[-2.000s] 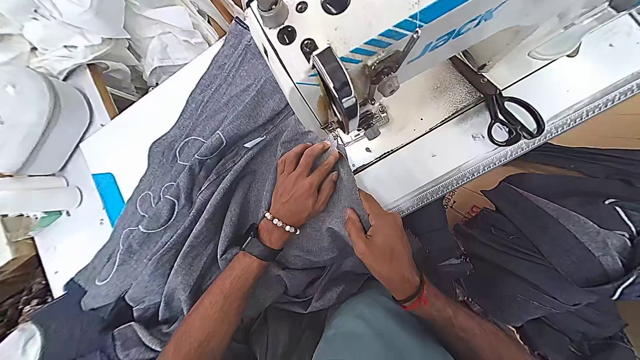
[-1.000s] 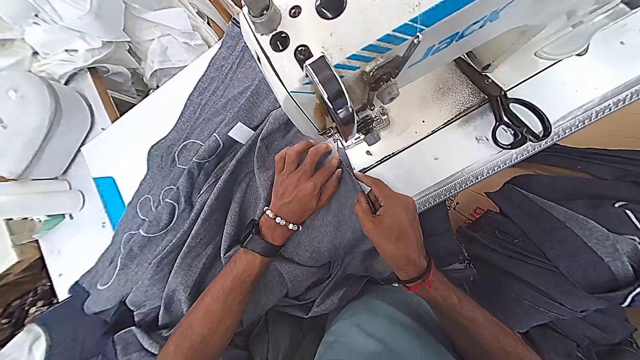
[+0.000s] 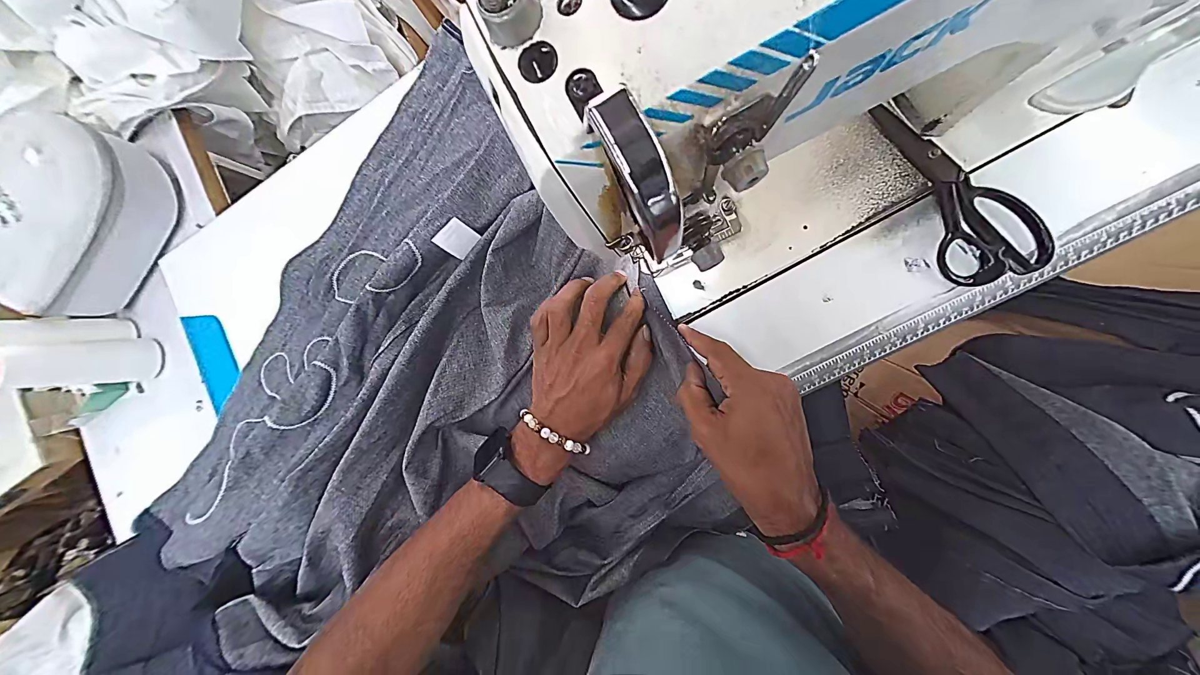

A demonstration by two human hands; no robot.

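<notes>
Grey woven fabric (image 3: 450,366) lies bunched across the table, its right edge at the presser foot (image 3: 689,253) of a white Jack sewing machine (image 3: 562,141). My left hand (image 3: 591,366) rests flat on the fabric just below the foot, fingertips near a small whitish strip (image 3: 630,274). Between the thumb and fingers of my right hand (image 3: 750,422), the fabric's right edge is pinched, a little lower and to the right. A loose white thread (image 3: 328,403) curls over the fabric, and a small white label (image 3: 457,238) lies on it.
Black-handled scissors (image 3: 984,234) lie on the machine bed at the right, by a measuring tape (image 3: 1012,291) along the table edge. Dark cloth pieces (image 3: 1050,450) are heaped at the lower right. White fabric (image 3: 309,66) and white spools (image 3: 84,354) are at the left.
The white label has come to lie higher on the fabric, away from my left hand. My right hand has moved from spread over the fabric to pinching its edge.
</notes>
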